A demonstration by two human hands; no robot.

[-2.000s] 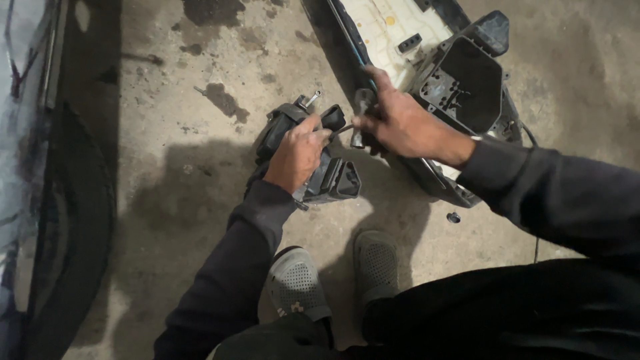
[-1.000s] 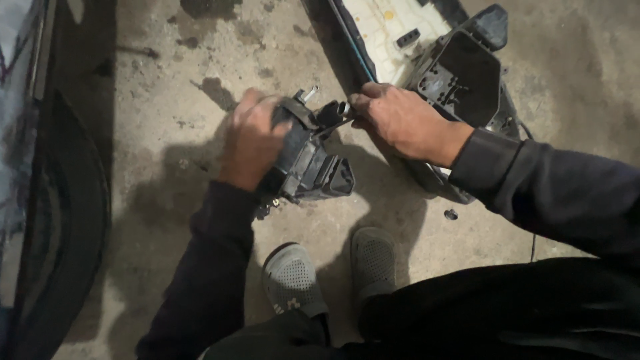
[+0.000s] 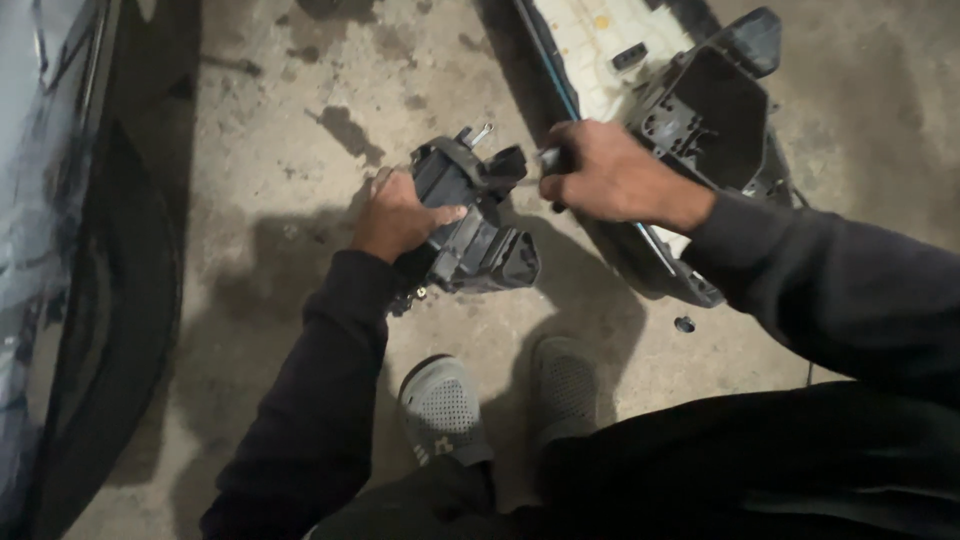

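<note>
A black plastic housing [image 3: 472, 247] with an angular open duct rests on the concrete floor. My left hand [image 3: 397, 214] grips its left side, thumb laid over the top. A small metal piece with a ring end [image 3: 484, 135] sticks up at the housing's far edge. To the right, my right hand [image 3: 600, 172] is closed around a dark tool handle [image 3: 556, 166]; a thin shaft seems to point from it toward the housing, but it is blurred. Behind that hand lies a long panel [image 3: 589, 52] with pale backing, bearing a deep black plastic box [image 3: 720, 112].
A tire [image 3: 139, 300] and the body side of a vehicle [image 3: 45, 187] run along the left. A small dark part [image 3: 684, 324] lies on the floor at the right. Small metal parts [image 3: 421, 292] show by the housing's near edge. My two perforated clogs [image 3: 444, 401] are below.
My left hand, farther toward the housing's right side two seconds ago, now holds its left side. My right hand has moved back from the housing since one second ago.
</note>
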